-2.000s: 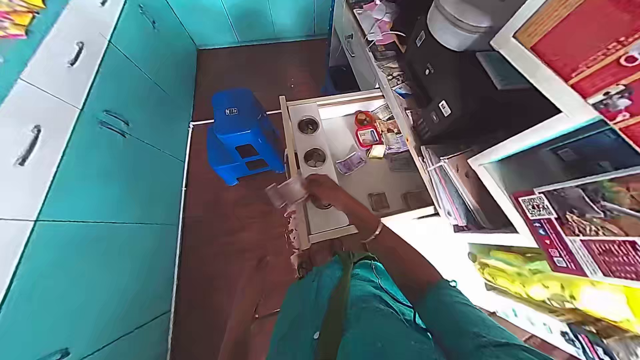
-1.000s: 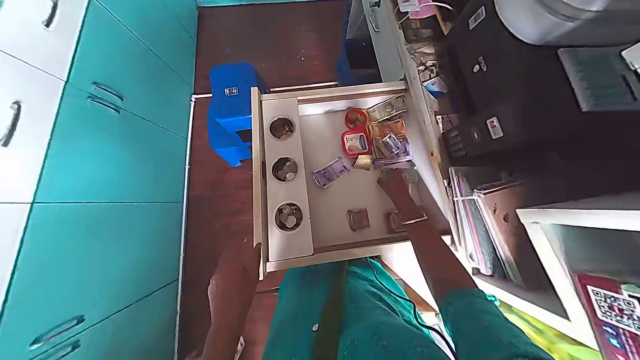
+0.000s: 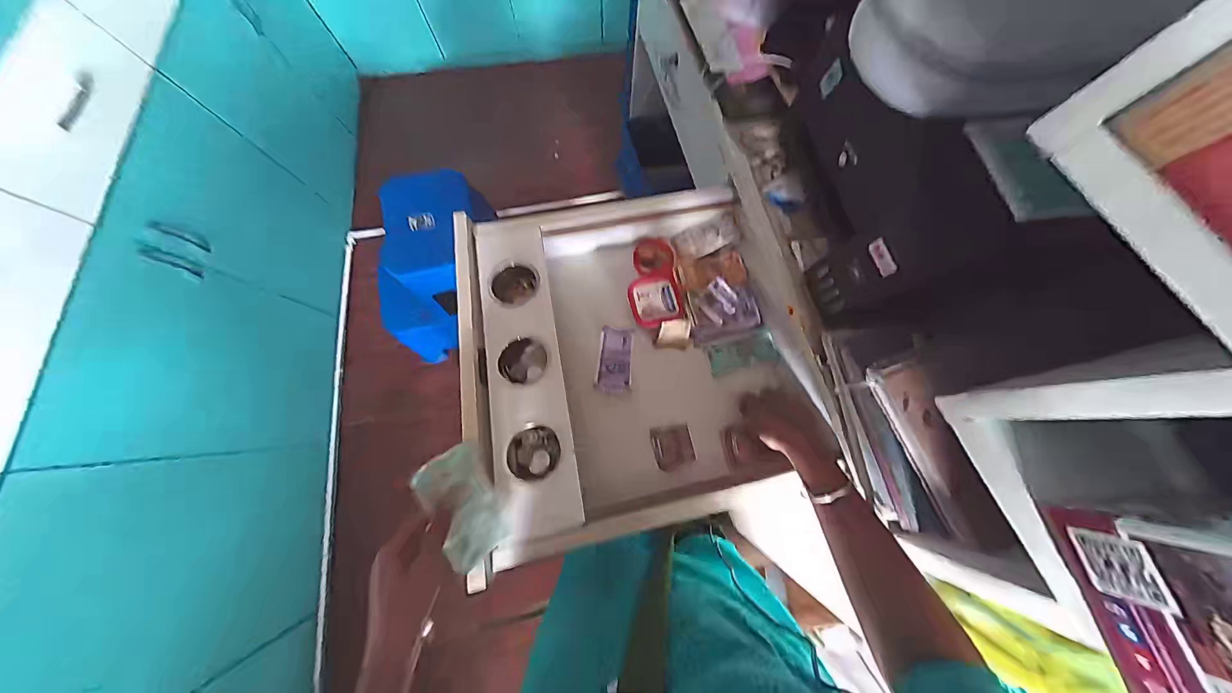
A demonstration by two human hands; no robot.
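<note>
My left hand (image 3: pixel 414 549) holds a pale green banknote (image 3: pixel 467 505), blurred, beside the near left corner of a pulled-out wooden drawer (image 3: pixel 525 551). Inside the drawer, my right hand (image 3: pixel 784 428) is over its right side, with fingers bent near a small dark container (image 3: pixel 741 446); whether it grips anything is unclear. Another small brown container (image 3: pixel 672 448) stands to its left. A purple banknote (image 3: pixel 614 359) lies mid-drawer. Farther back are a red-rimmed box (image 3: pixel 656 298), a bundle of purple notes (image 3: pixel 724 308) and a green note (image 3: pixel 741 354). Coins fill round cups (image 3: pixel 532 452) along the left.
A blue plastic stool (image 3: pixel 423 260) stands left of the drawer. Teal cabinets (image 3: pixel 173 366) line the left side. On the right are a black machine (image 3: pixel 924 231), upright papers or folders (image 3: pixel 895 443) and a white shelf frame (image 3: pixel 1020 481).
My left hand, seen low and beside the drawer a second ago, has risen with a green note in it. A green note now shows near the purple bundle. My right hand remains at the drawer's right side.
</note>
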